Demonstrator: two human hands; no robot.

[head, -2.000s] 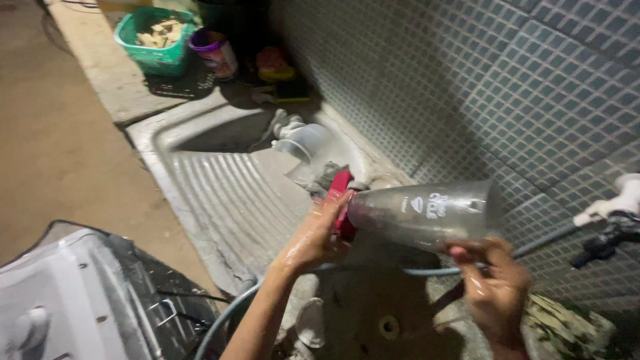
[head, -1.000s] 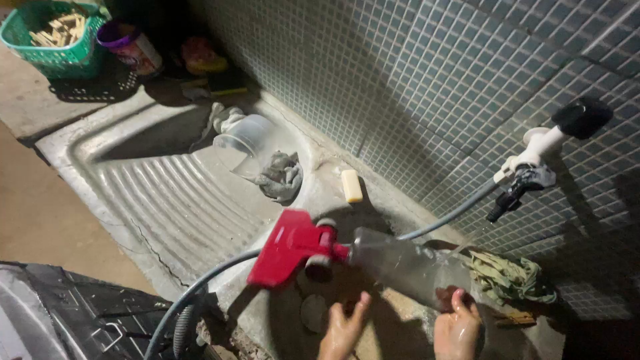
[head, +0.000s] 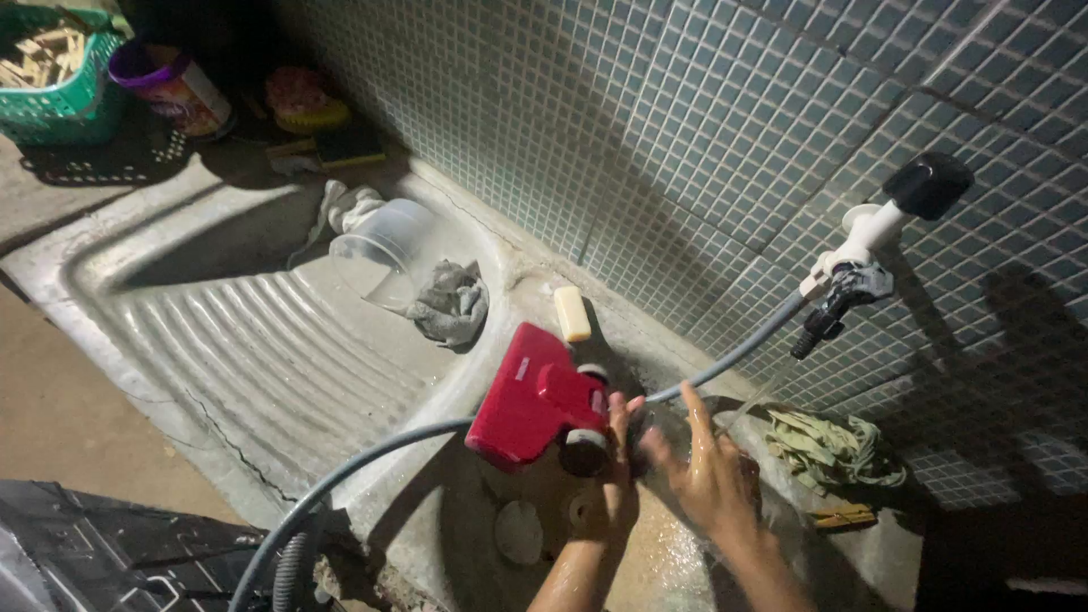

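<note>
A wet red plastic wheeled cleaning head [head: 527,399], with two grey-rimmed wheels, is held over the basin in my left hand [head: 614,476], whose fingers are around its neck end. Just right of it, my right hand [head: 714,476] has its fingers spread. Something blurred is between the hands; whether the clear cylinder is there I cannot tell. Water runs from a black nozzle on the white tap [head: 858,246] down beside my right hand. The round concrete basin [head: 408,544] lies below, with a pale round disc [head: 518,531] in it.
A ribbed concrete washboard sink [head: 255,348] holds a clear plastic container [head: 395,234] and a grey cloth [head: 450,302]. A soap bar [head: 572,314], a grey hose [head: 357,467], a green cloth [head: 833,450] and a wooden clothespin [head: 841,516] lie around. A tiled wall [head: 595,127] stands behind.
The clear cylinder, held in my right hand earlier, no longer shows plainly. My left hand, apart from the red head one second ago, is now on it. Water now runs from the nozzle.
</note>
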